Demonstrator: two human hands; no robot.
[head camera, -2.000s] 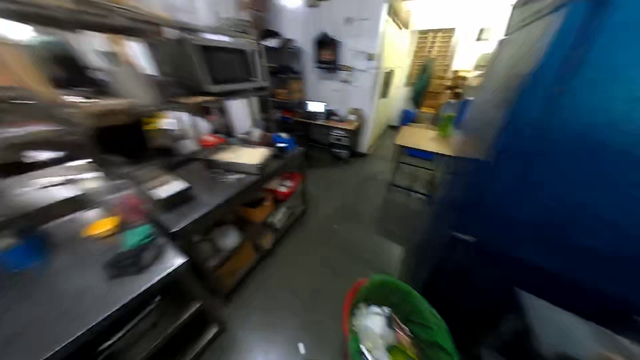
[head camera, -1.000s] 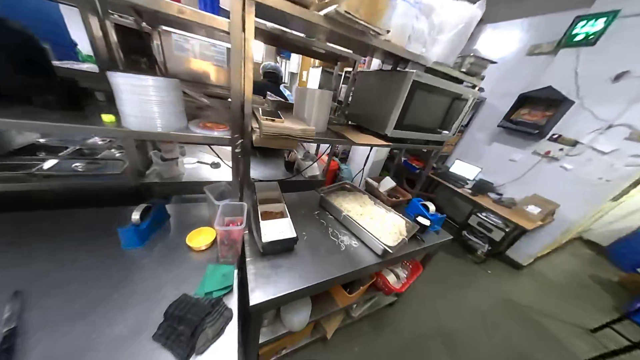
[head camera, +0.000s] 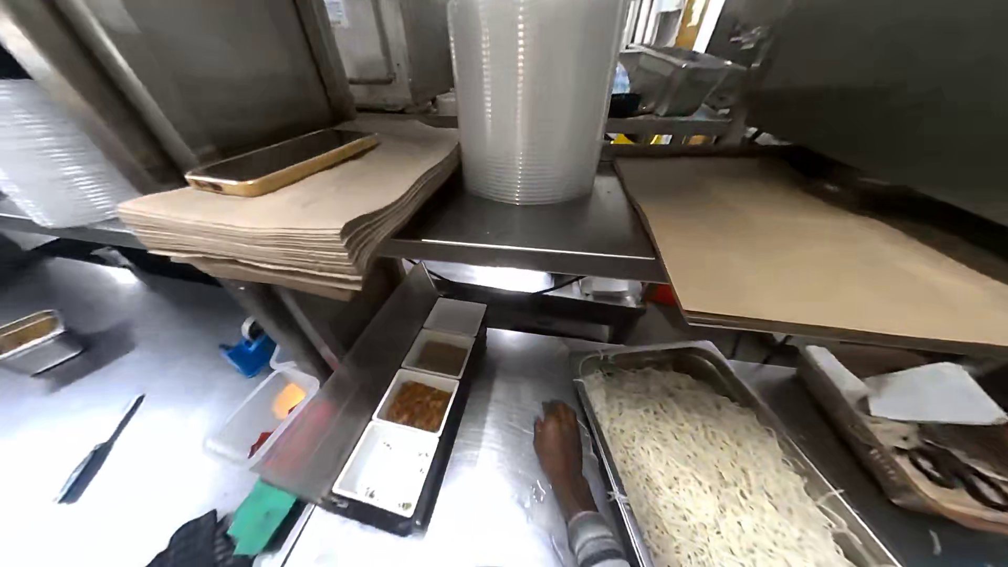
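Observation:
My right hand (head camera: 559, 441) reaches in from the bottom, over the steel table (head camera: 504, 441), just left of a deep metal tray (head camera: 705, 354) of pale noodles (head camera: 693, 472). Its fingers are bent; whether anything is between them is hidden. To its left stands a narrow black-and-steel holder (head camera: 370, 354) with white tubs: one has reddish-brown contents (head camera: 417, 403), another a brown powder (head camera: 441, 356), and the nearest (head camera: 387, 465) only a few bits. Loose strands lie on the table near my wrist. My left hand is out of view.
A phone (head camera: 283, 161) lies on stacked brown paper (head camera: 276, 209) on the shelf, beside stacked clear plastic containers (head camera: 535, 102). Brown board (head camera: 803, 236) juts out at right. Below it sits a box (head camera: 866, 457) with dark-handled scissors (head camera: 957, 472). A knife (head camera: 98, 453) lies at left.
The view has turned and come much closer to the table with the noodle tray. My right hand has come into view beside the tray.

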